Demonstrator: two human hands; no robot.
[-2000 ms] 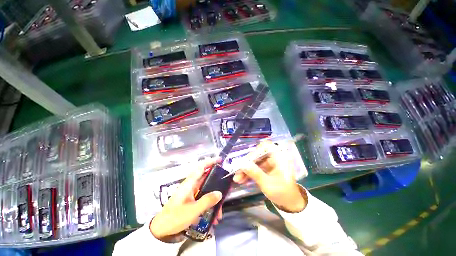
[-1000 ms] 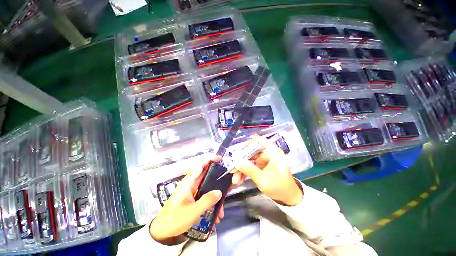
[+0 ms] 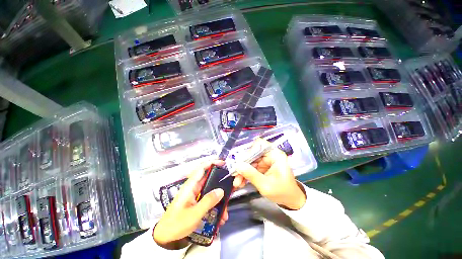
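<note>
My left hand (image 3: 185, 212) is closed around a black phone unit (image 3: 215, 192) with a red side edge, held tilted over the near edge of the tray. Its blue and silver circuitry faces the lower end, its plain black part the upper end. My right hand (image 3: 271, 177) holds thin, bright tweezers (image 3: 246, 163), with the tip at the upper end of the phone. A long dark adhesive strip (image 3: 244, 112) with faint cross lines lies slanted over the clear working tray (image 3: 124, 109); its lower end reaches my left fingers. Whether a piece is at the tweezer tip cannot be told.
The working tray holds several phones in two columns. A right-hand tray stack (image 3: 316, 119) holds phones near a blue stool (image 3: 390, 167). A left-hand tray stack (image 3: 109, 167) stands beside the working tray. Metal uprights (image 3: 63, 25) and a white paper (image 3: 126, 6) are at the back left.
Since the oldest frame, the view has shifted so the trays sit higher in the picture. The tweezers' tip has moved slightly left over the phone. Both hands keep their holds.
</note>
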